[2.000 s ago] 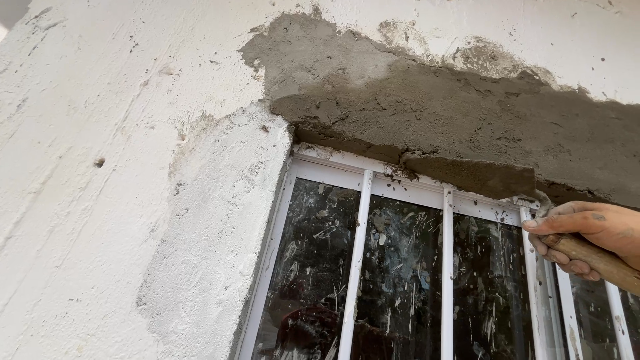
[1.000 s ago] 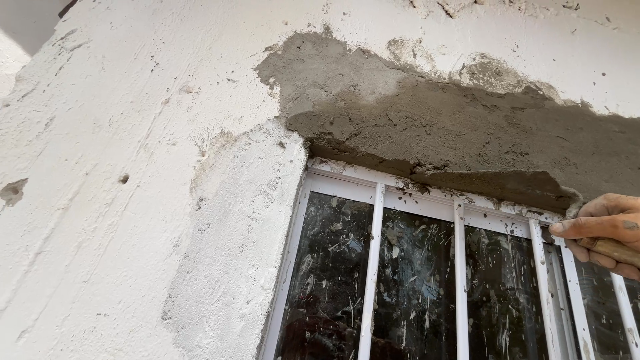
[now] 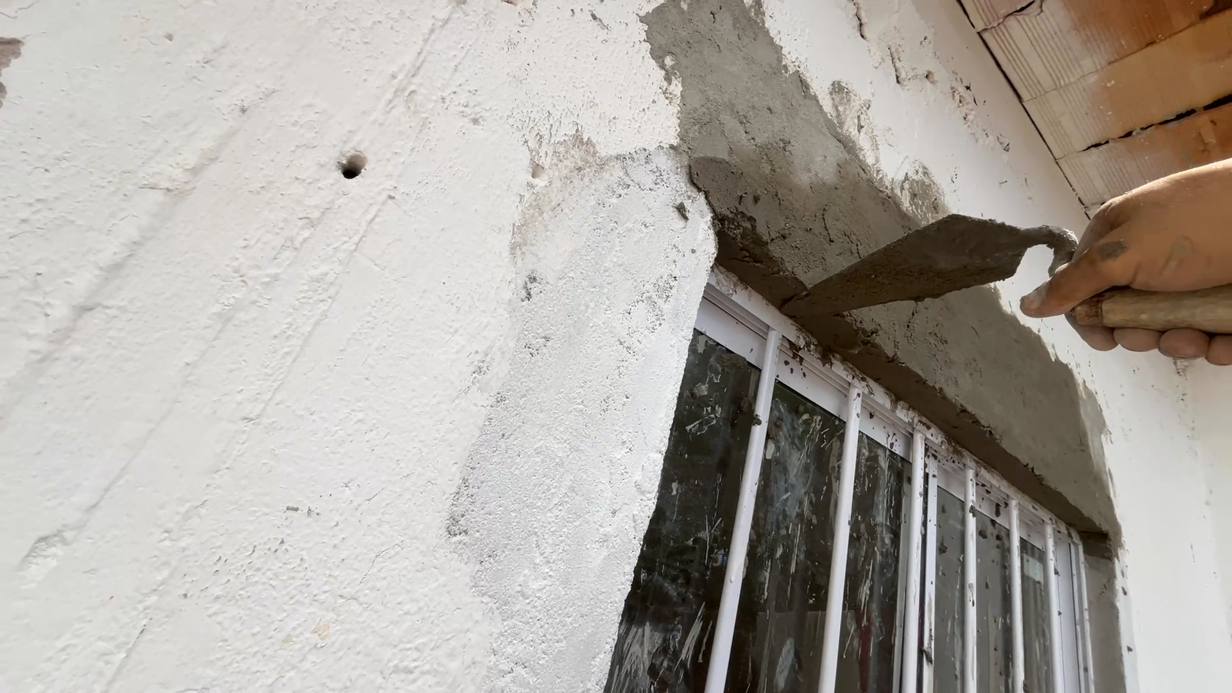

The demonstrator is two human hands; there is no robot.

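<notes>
At the right edge, a hand that appears to be my right hand point(image 3: 1155, 260) is closed around the wooden handle of a mortar-coated pointed trowel point(image 3: 924, 260). The blade points left and down, its tip at the underside of the wet grey mortar point(image 3: 1001, 356) above the window. That mortar runs as a band over the window head, darker along its lower edge. Directly below is the white window frame point(image 3: 731, 332), spattered with mortar bits. My left hand is out of view.
White vertical bars point(image 3: 839, 539) stand before the splashed glass point(image 3: 784, 481). Left of the window is a rough white plaster wall point(image 3: 289, 385) with a small round hole point(image 3: 353, 166). A ceiling of hollow clay blocks point(image 3: 1136, 87) shows at the upper right.
The view has swung to look along the wall. The trowel, earlier lying along the mortar's lower edge, is now angled outward, with more of its blade visible.
</notes>
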